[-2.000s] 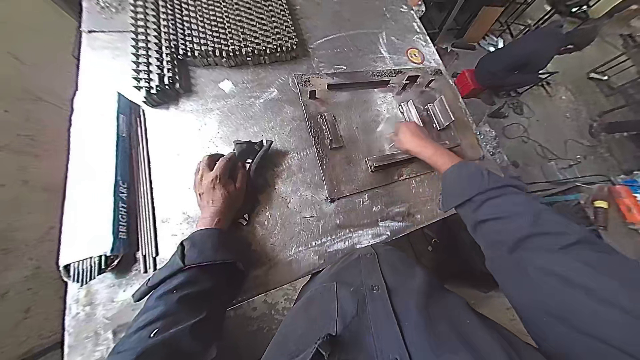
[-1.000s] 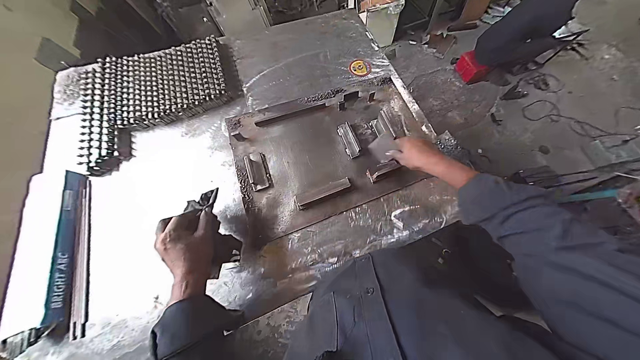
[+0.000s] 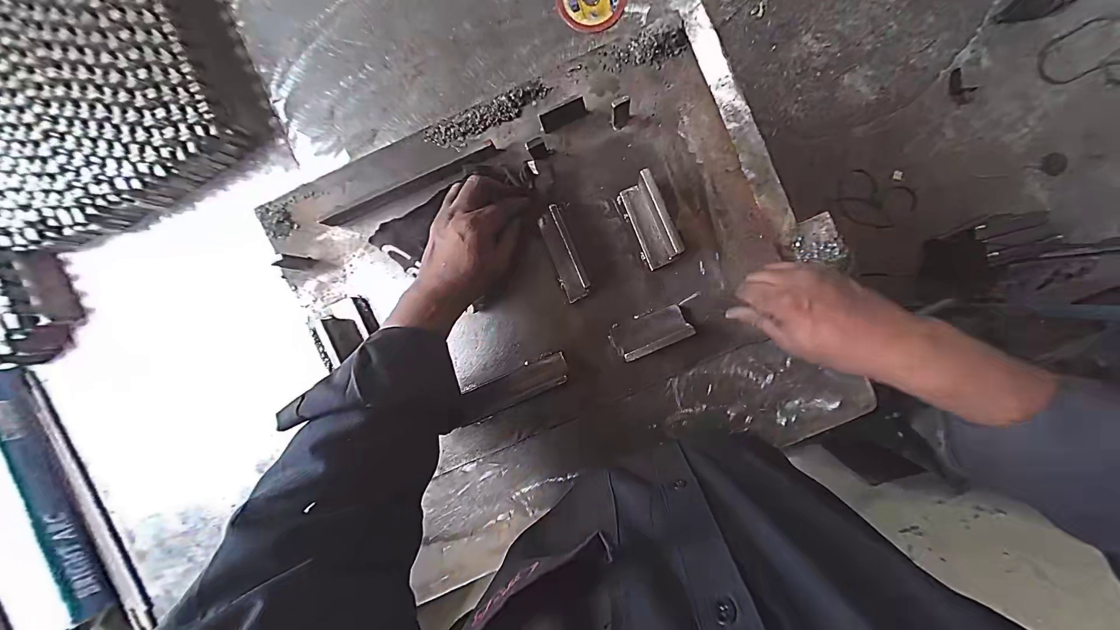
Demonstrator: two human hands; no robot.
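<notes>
My left hand [image 3: 472, 232] is closed on a dark cloth [image 3: 407, 229], pressed against the steel plate [image 3: 490, 337] near a long steel bar [image 3: 407, 185]. My right hand [image 3: 792, 306] is at the plate's right side, fingers bent; whether it holds anything cannot be told. Between the hands, short lengths of angle steel stand on the plate: a narrow one [image 3: 565, 254], a wider one [image 3: 649, 219] and a lower one [image 3: 652, 332]. Another steel piece [image 3: 516, 385] lies below my left hand, partly behind my sleeve. Small steel blocks [image 3: 562, 114] stand near the far edge.
Rows of stacked metal parts [image 3: 96, 114] fill the far left. A blue welding electrode packet [image 3: 52, 507] lies at the lower left beside thin rods [image 3: 87, 499]. Dark metal filings [image 3: 486, 112] lie along the plate's far edge, near a round sticker [image 3: 591, 10]. Concrete floor is on the right.
My left hand has moved with the dark cloth from the table left of the plate onto the plate. My right hand has moved away from the angle pieces. The view has shifted closer.
</notes>
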